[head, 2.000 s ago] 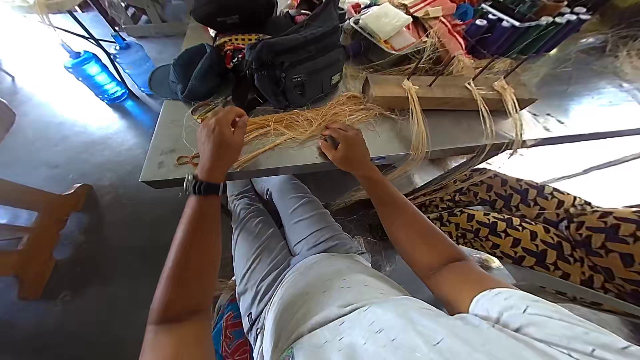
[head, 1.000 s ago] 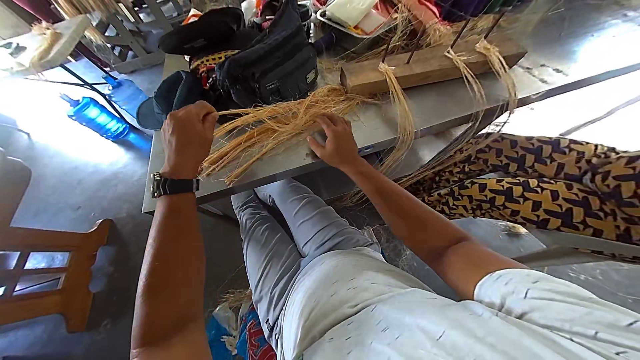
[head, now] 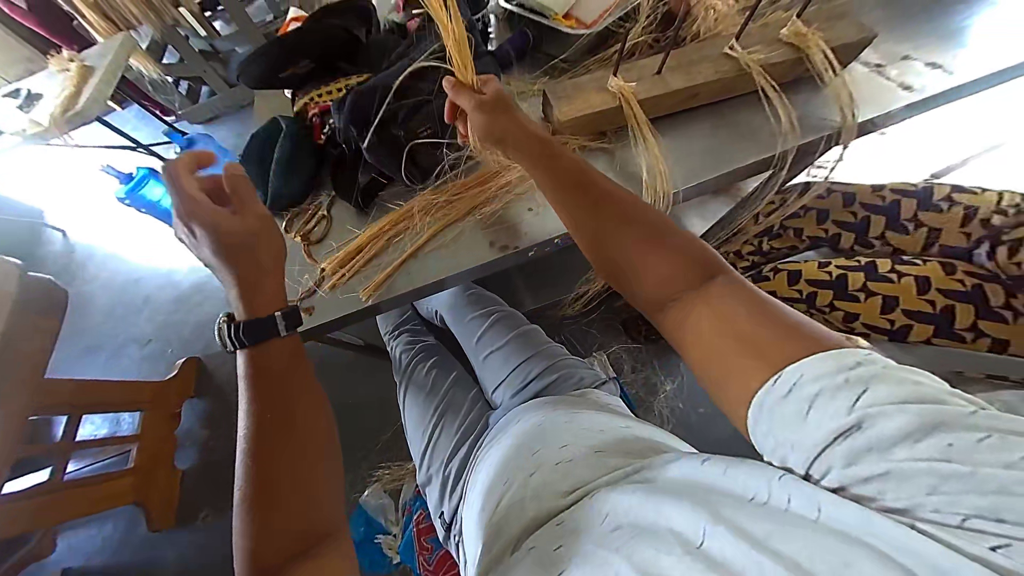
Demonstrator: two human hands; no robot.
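Observation:
My right hand grips a bundle of straw-coloured plant fibers, raised above the table, with a few strands looping out to its left. Below it, more loose orange-tan fibers lie along the table's near edge. My left hand, with a watch on the wrist, is raised off the table's left end, fingers curled apart and holding nothing. Close to that hand, a pair of scissors lies on the table beside the fibers.
A wooden beam with metal rods and tied fiber bunches stands on the table. Black bags and a dark cap lie behind. Blue water bottles and a wooden chair are at left. A person in patterned clothing sits at right.
My right hand has risen from the fibers on the table and now holds up a bundle. My left hand has let go of the fibers and lifted away.

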